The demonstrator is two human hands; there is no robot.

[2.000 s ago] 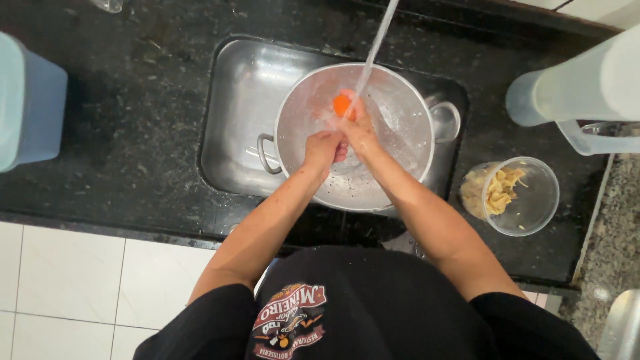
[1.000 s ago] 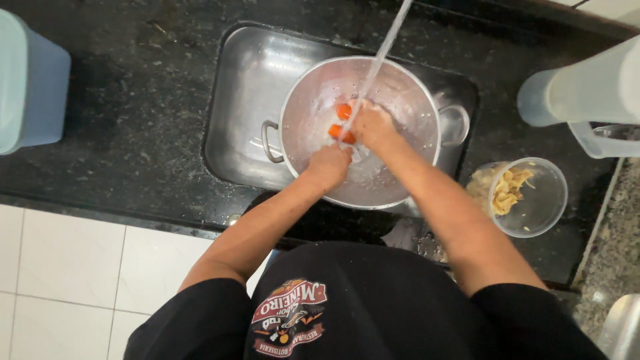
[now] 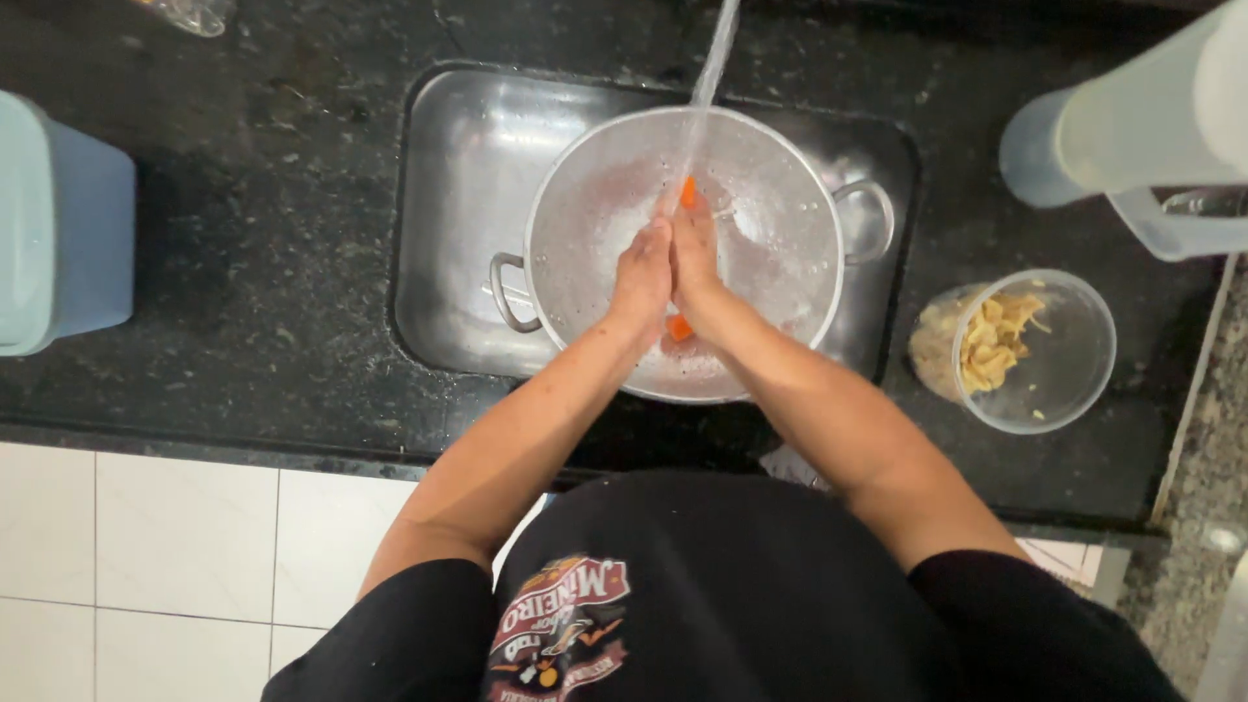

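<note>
A metal colander (image 3: 780, 244) with two loop handles rests in the stainless steel sink (image 3: 458, 214). Over its inside, my left hand (image 3: 645, 278) and my right hand (image 3: 695, 255) are pressed palm to palm. A stream of water (image 3: 717, 54) falls at their fingertips. An orange piece, perhaps carrot (image 3: 688, 192), shows at the fingertips of my right hand; whether it is gripped between the palms cannot be told. Another orange piece (image 3: 680, 327) lies between my wrists, low in the colander.
Right of the sink, a clear plastic tub (image 3: 1114, 351) holds pale yellowish scraps. Behind it stands a translucent pitcher (image 3: 1121, 136). A blue lidded container (image 3: 93, 234) is at the far left on the black stone counter (image 3: 292, 292). Clear plastic (image 3: 200, 15) lies at the top left edge.
My hands, apart over the orange pieces one second ago, have come together palm to palm. One orange piece now shows nearer my wrists.
</note>
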